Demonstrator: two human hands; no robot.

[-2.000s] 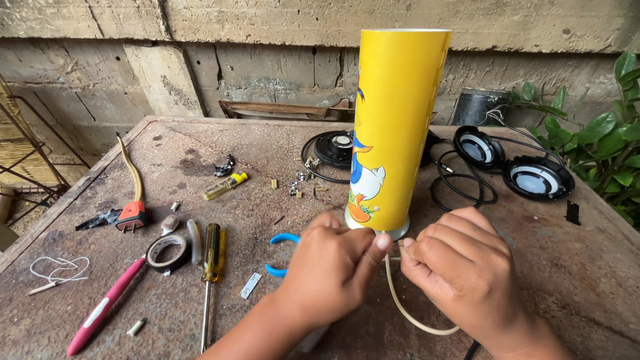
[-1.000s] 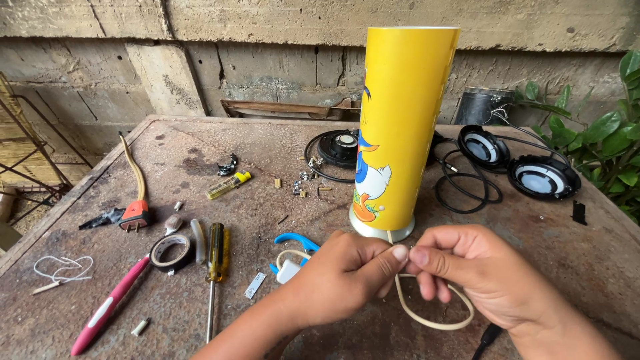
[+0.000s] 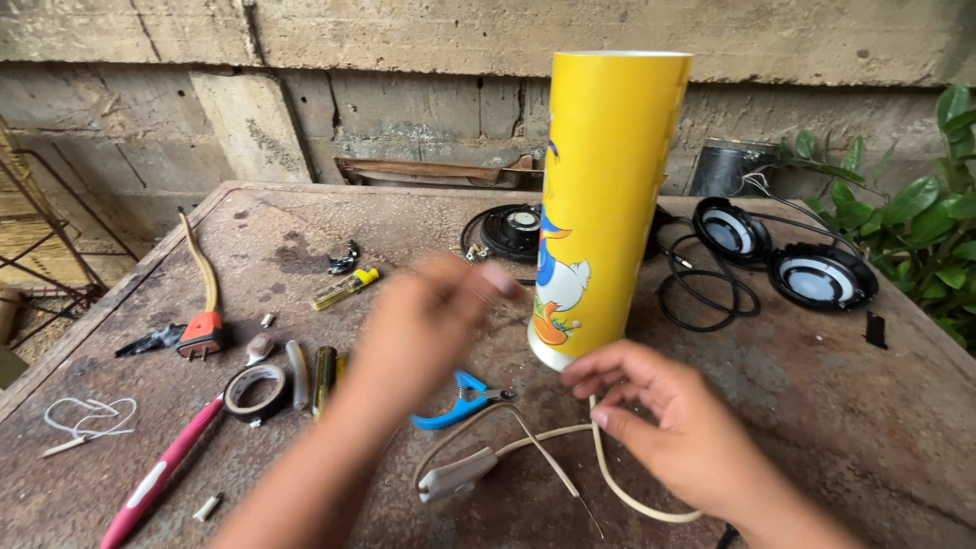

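Note:
A tall yellow cylindrical lamp [image 3: 610,198] with a cartoon duck stands upright on its white base. My left hand [image 3: 435,320], blurred, is raised to the left of the lamp over the table; nothing shows clearly in its fingers. By the lamp's foot is my right hand [image 3: 640,412], its fingers apart and close to the cream cable [image 3: 606,465] from the base. That cable loops on the table through a white inline switch [image 3: 457,476]; one end shows thin bare wire. Blue-handled cutters [image 3: 457,404] lie between the lamp and the switch.
At left lie an orange plug [image 3: 201,335], black tape roll [image 3: 257,393], pink pen-like tool [image 3: 164,465], screwdriver [image 3: 324,377] and yellow-capped container [image 3: 347,288]. Black round speaker-like parts [image 3: 823,276] with black cable [image 3: 709,309] are at right. A block wall [image 3: 412,114] stands behind the table.
Both hands were together at the cable near the lamp's base; they are now apart. The left hand has moved up and away, and the switch and cable end now lie exposed on the table.

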